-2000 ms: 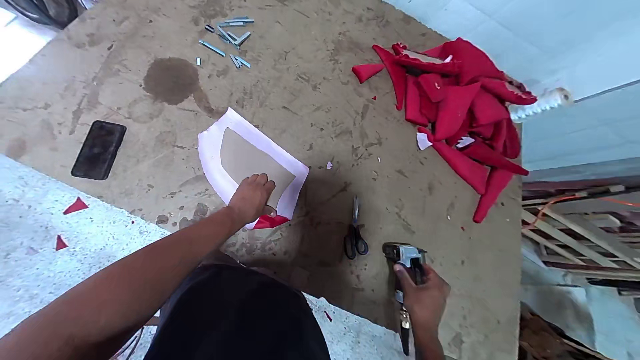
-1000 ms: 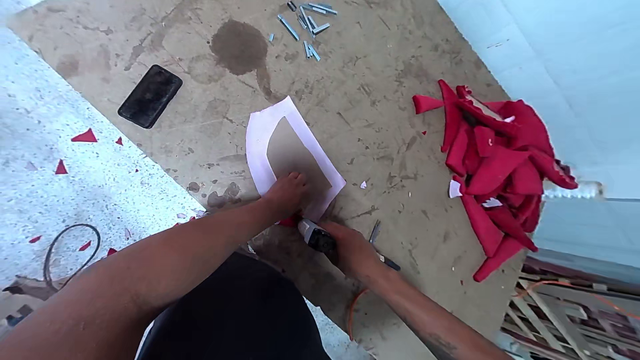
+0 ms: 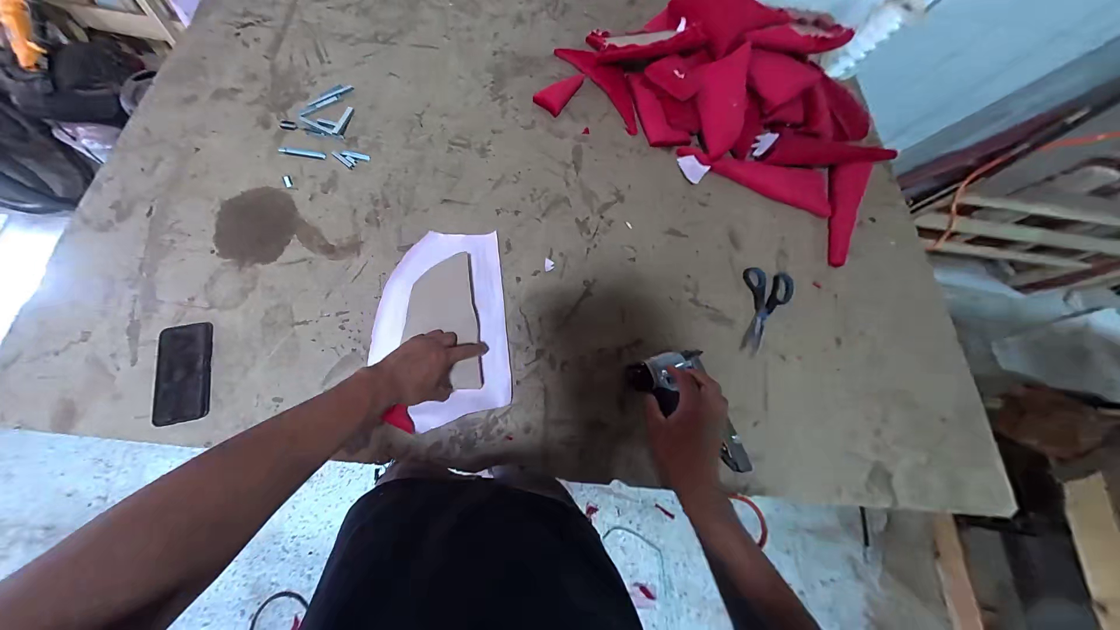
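My left hand (image 3: 430,366) presses on a flat tan board piece (image 3: 444,302) lying on white-backed fabric (image 3: 496,332), its index finger out toward the board's right edge. A red fold of the fabric (image 3: 399,418) shows at the lower left corner. To the right, my right hand (image 3: 689,420) is closed around a staple gun (image 3: 672,367), apart from the fabric; its handle end sticks out below the palm. Black-handled scissors (image 3: 764,306) lie beyond the right hand, blades toward me.
A heap of red fabric-covered pieces (image 3: 724,96) lies at the table's far right. Metal staple strips (image 3: 325,118) are scattered at the far left, and a black phone (image 3: 183,374) rests near the left edge. The worktable (image 3: 884,385) ends just before my body.
My right hand and the staple gun have moved from the fabric's lower edge away to the right. The fabric and board now lie turned, and the view has swung.
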